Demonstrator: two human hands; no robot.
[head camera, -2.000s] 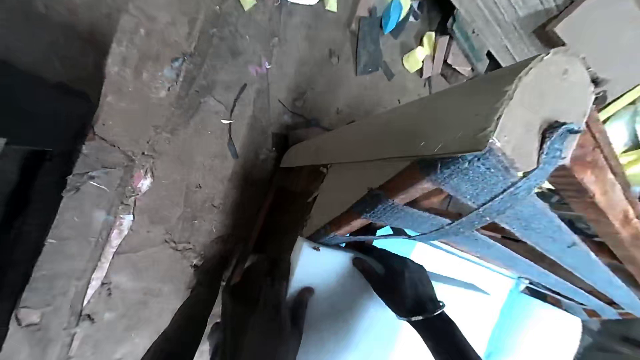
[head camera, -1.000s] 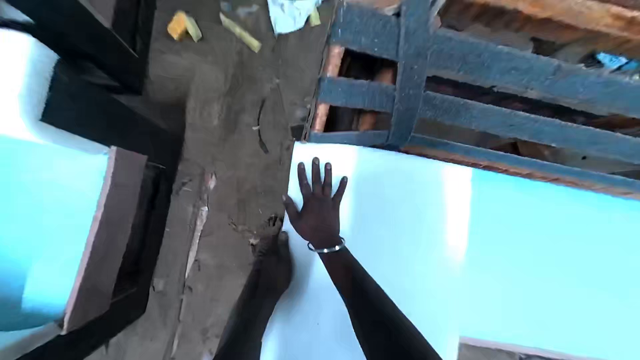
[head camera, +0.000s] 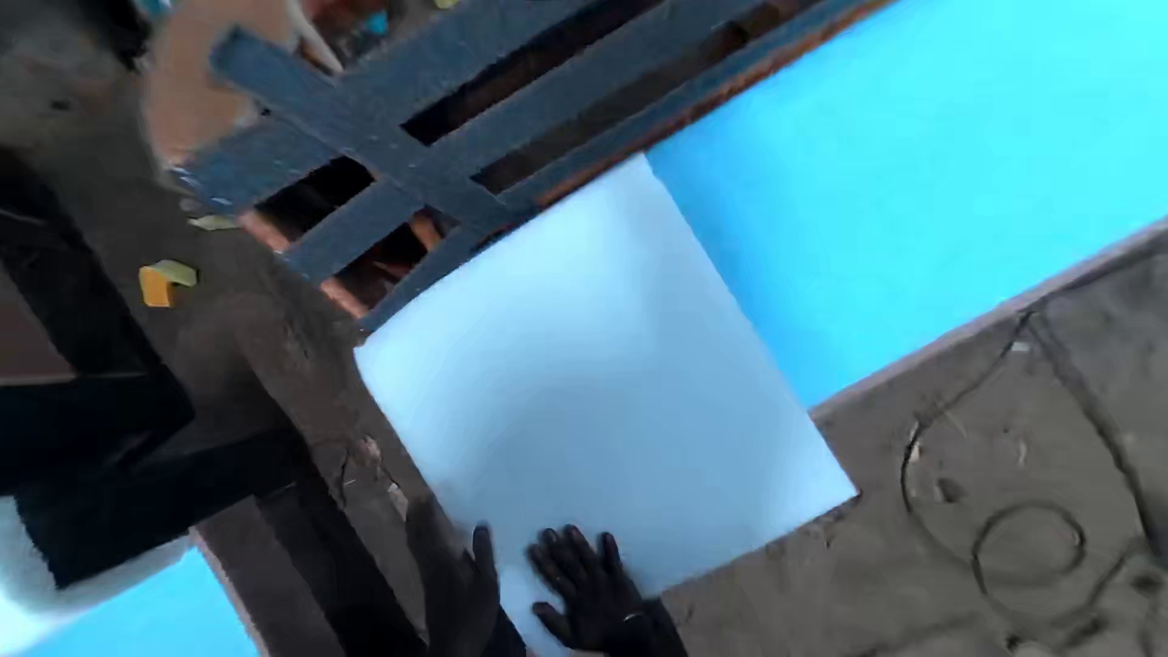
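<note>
A white foam sheet (head camera: 584, 392) lies over the left end of a blue foam sheet (head camera: 922, 182) on a wooden furniture frame. My right hand (head camera: 589, 589), with a bracelet at the wrist, rests flat on the white foam near its lower edge, fingers spread. Just left of it, my left hand (head camera: 456, 584) is at the foam's left edge, thumb apart from the fingers; it holds nothing that shows. Dark webbing straps (head camera: 383, 146) cross along the frame's upper side, above the white foam.
A second dark frame (head camera: 301, 538) with blue foam (head camera: 146, 611) stands at lower left. Yellow and green foam scraps (head camera: 166, 281) lie on the dirt floor at left. A thin cable (head camera: 981, 538) loops over the ground at lower right.
The view has turned and shifted a lot. My right hand, close to the webbing end of the white foam one second ago, is now near its opposite edge. My left hand remains beside it.
</note>
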